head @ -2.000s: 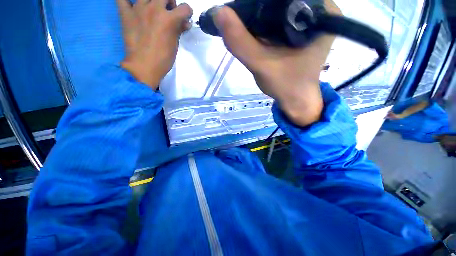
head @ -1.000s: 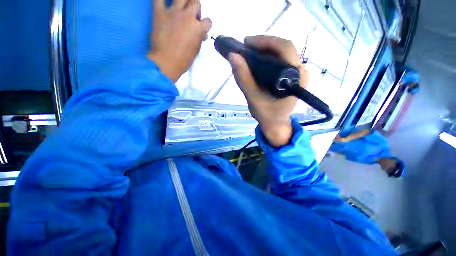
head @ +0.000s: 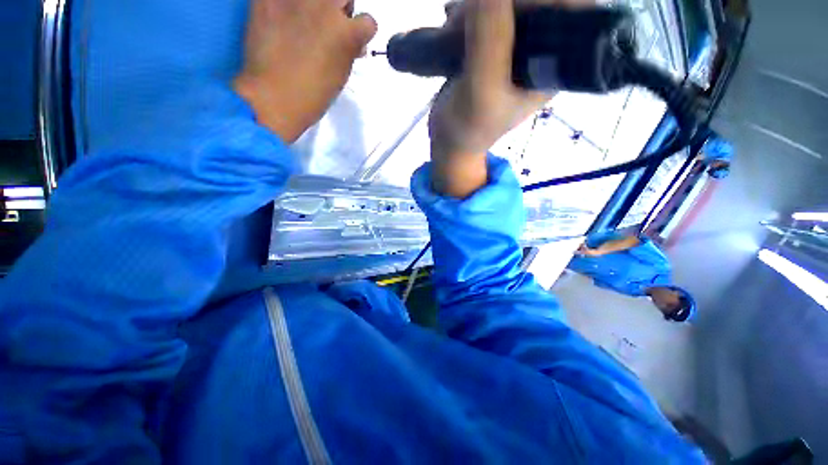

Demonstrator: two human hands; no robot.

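My right hand [head: 477, 95] is closed around the black electric screwdriver [head: 554, 50], held nearly level with its thin bit pointing left. A black cord loops from its rear. My left hand [head: 304, 59] is at the top, partly cut off by the frame edge, with its fingertips close to the bit tip. Whether the fingers pinch a small screw cannot be made out. Both hands are over the glaring white display back panel [head: 349, 218], whose pressed near edge with holes faces me.
The blue carrier surface [head: 163, 73] lies left of the panel, with a shiny metal roller [head: 52, 100] at the far left. A person in a blue smock [head: 626, 268] is at the right. Another panel lies beyond the dark frame on the right.
The screwdriver has swung from slanting to nearly level, and its cord now stretches lower across the panel. The bit remains near my left fingertips. The camera view has shifted.
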